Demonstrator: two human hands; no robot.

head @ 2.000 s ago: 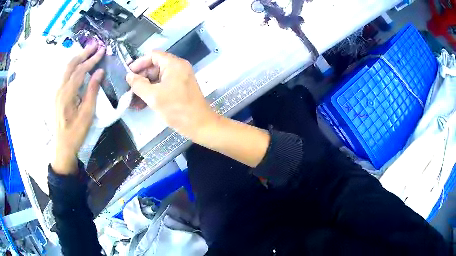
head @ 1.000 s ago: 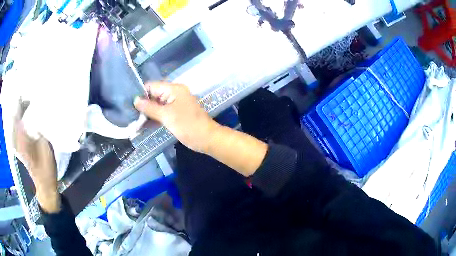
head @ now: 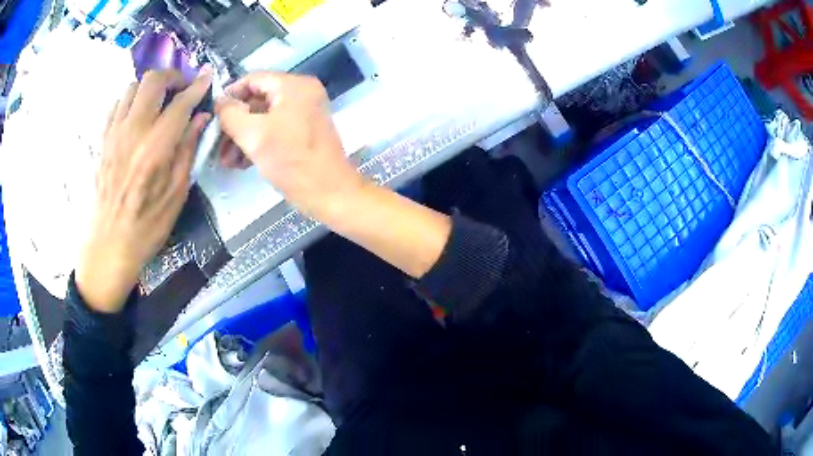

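A white garment panel (head: 58,134) spreads over the left of the machine table. My left hand (head: 147,169) lies on the cloth, fingers bent and pointing up at the needle area. A dark grey piece (head: 165,55) shows under the purple glow above my fingertips; the rest is hidden. My right hand (head: 285,134) pinches the cloth edge between thumb and finger, just right of the left fingertips. The sewing machine (head: 232,31) is at the top left, its presser foot partly hidden by metal parts.
A ruler tape (head: 276,242) runs along the table's front edge. A dark lint clump (head: 508,36) hangs over the far edge. A blue crate (head: 669,187) stands right of my knees beside white cloth (head: 722,312). Crumpled light grey cloth (head: 236,410) lies low left. A red stool (head: 789,53) is top right.
My left hand has moved from the lower left up onto the cloth by the needle. My right hand has moved up and left towards the needle. The dark piece is now mostly covered.
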